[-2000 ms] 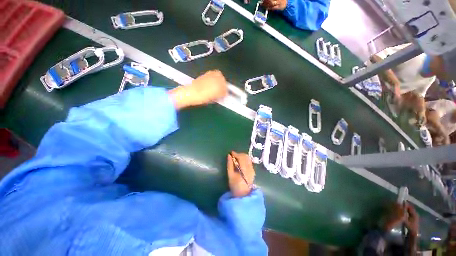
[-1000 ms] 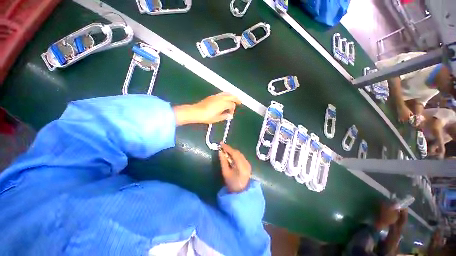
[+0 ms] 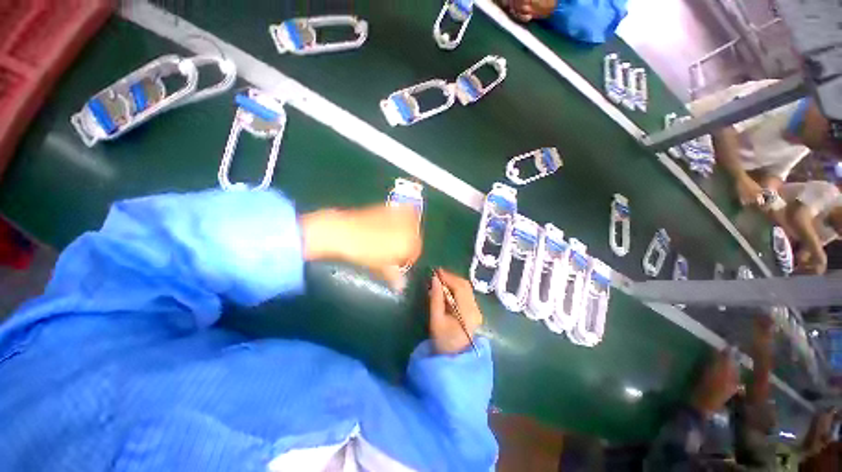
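Observation:
A white oval housing frame (image 3: 405,193) with a blue patch near its upper end lies on the green surface in front of me. My left hand (image 3: 365,241) is blurred and covers the middle of this frame; its fingers are hard to make out, so I cannot tell whether it grips the frame. My right hand (image 3: 452,312) is just right of the frame, apart from it, and holds a thin dark tool like tweezers (image 3: 459,320) that points down and right.
Several frames (image 3: 551,277) stand side by side at the right. One frame (image 3: 251,140) and an overlapping group (image 3: 129,101) lie at left, near a red tray (image 3: 46,74). Scattered frames lie beyond the pale strip (image 3: 369,136). Grey bars (image 3: 748,293) and other people (image 3: 766,138) are at right.
The frame came from the pale strip to the surface before me. My left hand has moved from its upper end down over its middle. My right hand has drawn back from its lower end.

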